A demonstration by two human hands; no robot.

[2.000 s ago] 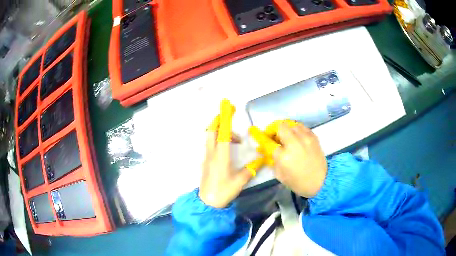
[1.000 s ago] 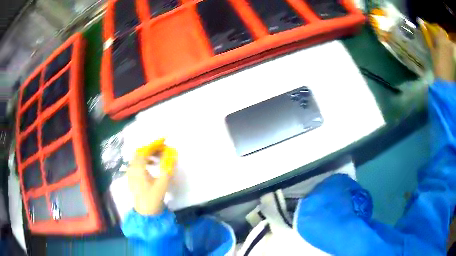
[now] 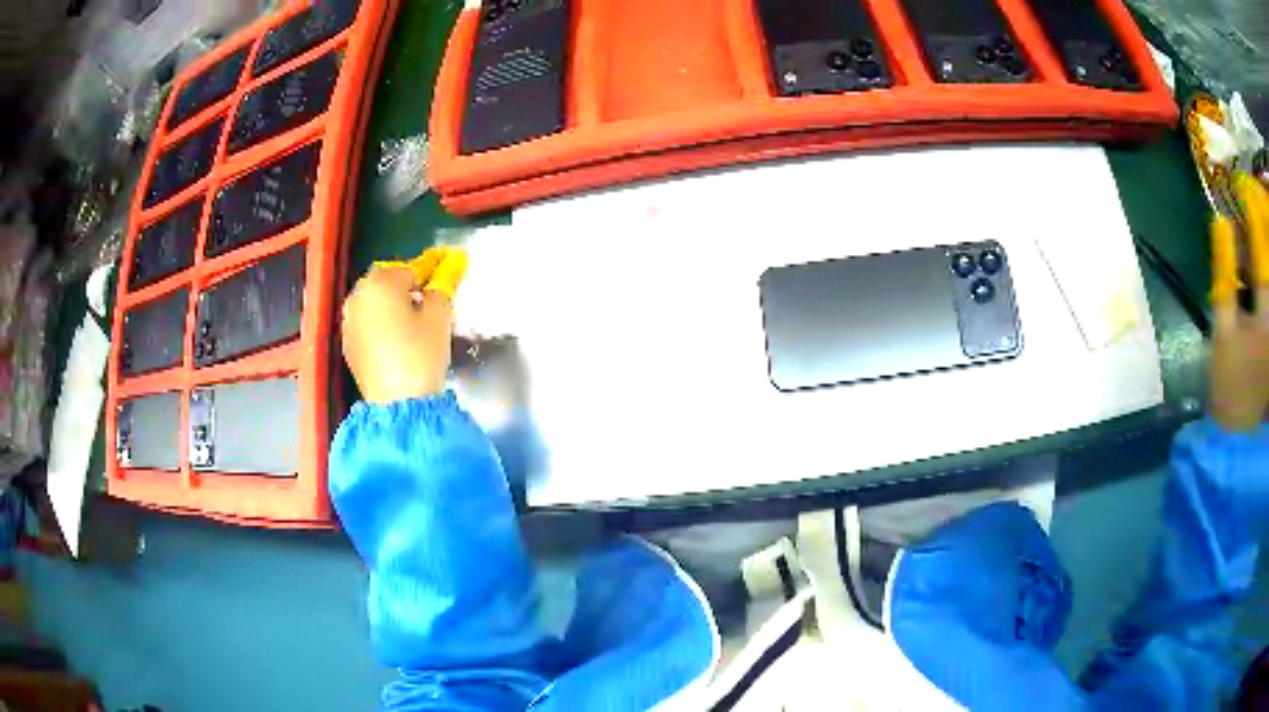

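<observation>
A grey phone back cover (image 3: 870, 320) lies on the white work mat (image 3: 654, 403), its camera lenses at the right end. My left hand (image 3: 397, 327) is at the mat's left end, by a shiny clear film stack (image 3: 494, 383). Its yellow-cotted fingertips are bent together; what they may hold is hidden. My right hand (image 3: 1239, 320) is at the far right, partly cut off by the picture's edge. Its yellow-cotted fingers point up at the metal dish (image 3: 1200, 125) with white scraps; I cannot tell if they touch or hold anything.
A red-orange foam tray (image 3: 807, 123) with dark covers and one bare pocket stands behind the mat. Another foam tray (image 3: 334, 251) with covers is at the left. A thin black stick (image 3: 1173, 282) lies right of the mat. A pale thin rectangle (image 3: 1088, 295) is at the mat's right end.
My hands, together over the mat two seconds ago, are now far apart. My right hand went to the far right; my left hand went to the mat's left end. The camera view has shifted.
</observation>
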